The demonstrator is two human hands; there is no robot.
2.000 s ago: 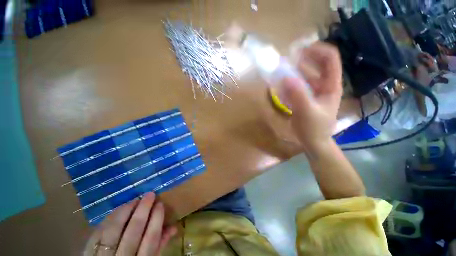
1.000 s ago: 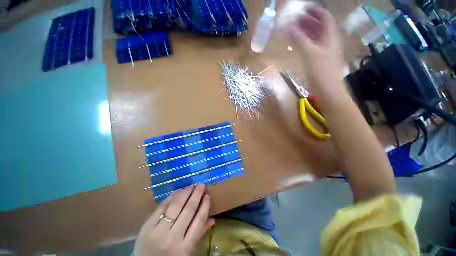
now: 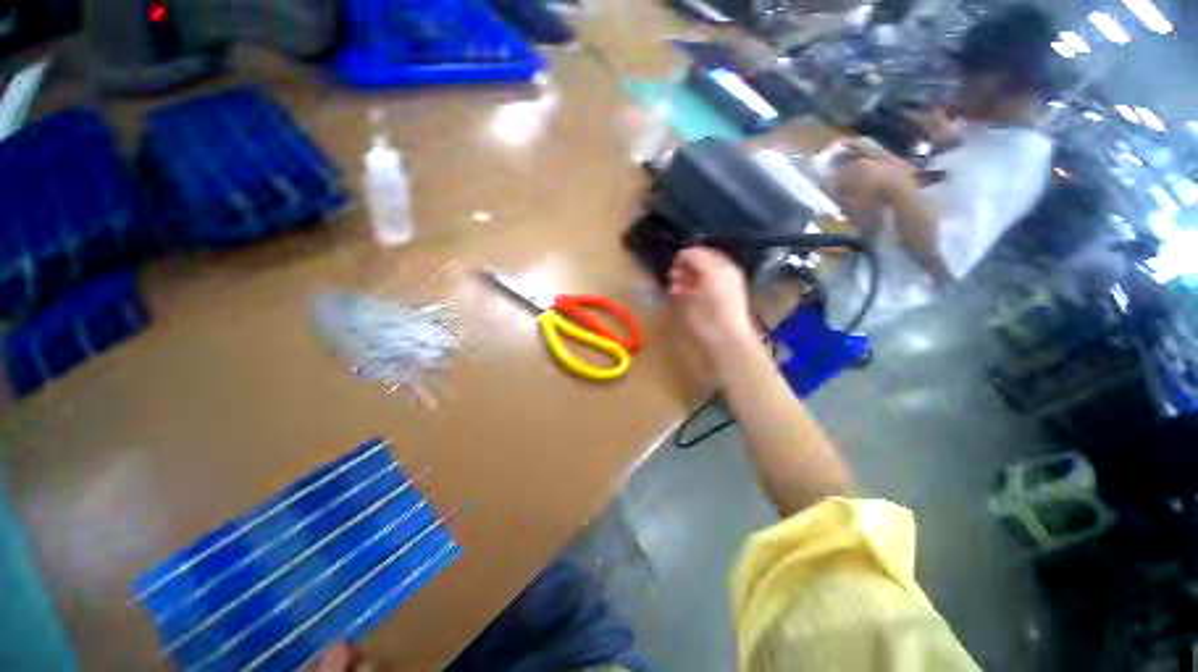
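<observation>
The solar cell string (image 3: 302,565) lies on the brown tabletop at lower left, crossed by silvery lines. Only fingertips of my left hand (image 3: 338,658) show, at its lower edge; the rest is cut off by the frame. My right hand (image 3: 711,299) is blurred, with fingers curled, beside the black box (image 3: 736,197) at the bench's right; whether it holds anything is unclear. The loose heap of cut tabbing ribbon (image 3: 401,341) lies above the string. The scissors (image 3: 587,344) with red and yellow loops lie right of the heap. The flux bottle (image 3: 388,194) stands behind it.
Stacked cells (image 3: 237,164) sit at back left. A blue tray (image 3: 434,46) and a grey machine with a red light (image 3: 158,46) are at the back. Black cables loop off the right edge. A person in white (image 3: 979,197) sits beyond. A teal sheet (image 3: 26,604) edges in at left.
The view has swung right and up. My right hand has moved from beyond the scissors to beside the black box. The bottle stands upright, released. My left hand is now mostly out of frame.
</observation>
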